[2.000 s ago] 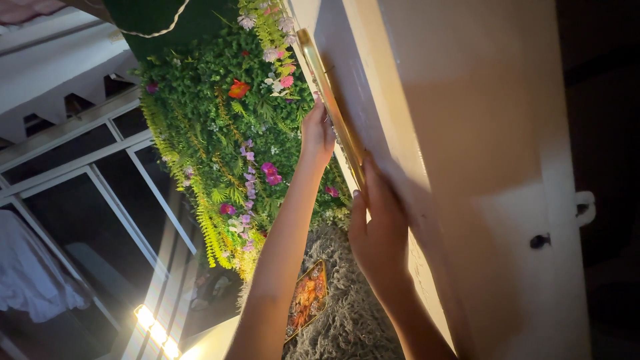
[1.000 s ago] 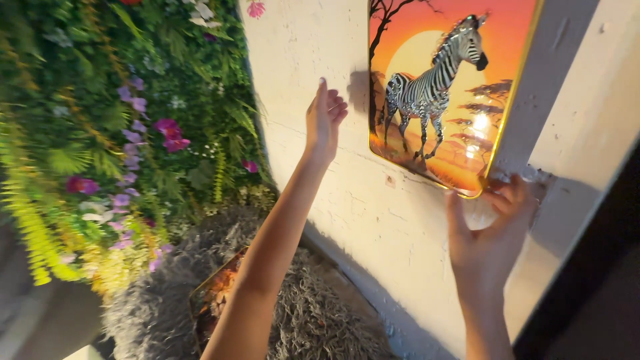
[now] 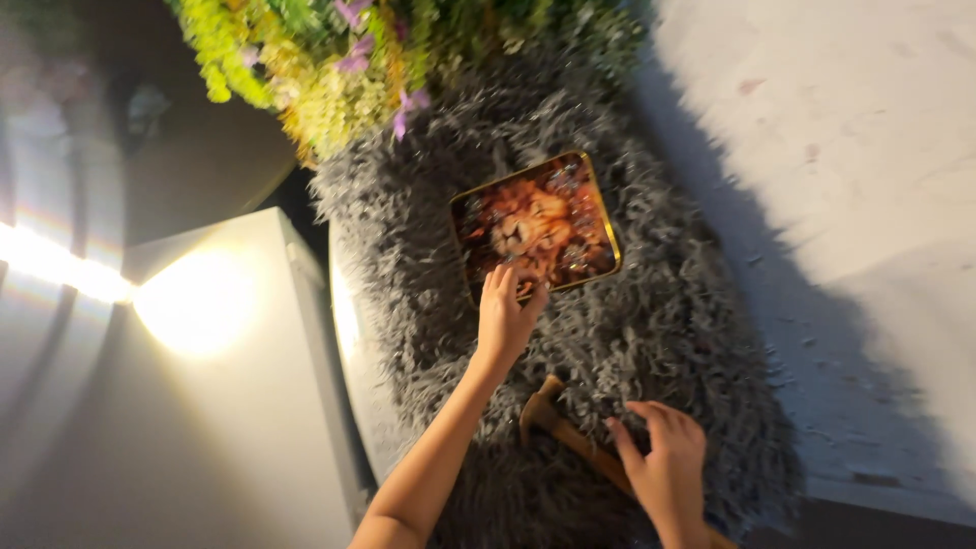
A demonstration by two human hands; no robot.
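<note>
A gold-framed lion picture (image 3: 537, 217) lies on grey shaggy fabric (image 3: 427, 305). My left hand (image 3: 509, 316) is at the frame's lower left corner, fingers over its edge; whether it grips the frame I cannot tell. Lower right, my right hand (image 3: 667, 457) hovers with thumb and fingers apart, nothing visible between them. Beside it a claw hammer (image 3: 560, 427) with a wooden handle rests on the fabric, head pointing up and left; part of the handle is hidden behind my right hand.
A white wall (image 3: 854, 191) with chipped paint runs along the right. Artificial greenery with purple flowers (image 3: 354, 57) hangs at the top. On the left stands a pale cabinet-like box (image 3: 229, 412) beside a bright light (image 3: 61, 267).
Both hands have left the zebra picture's area at the wall and are now over the shaggy fabric. The left hand has reached the lion picture. The view has swung down.
</note>
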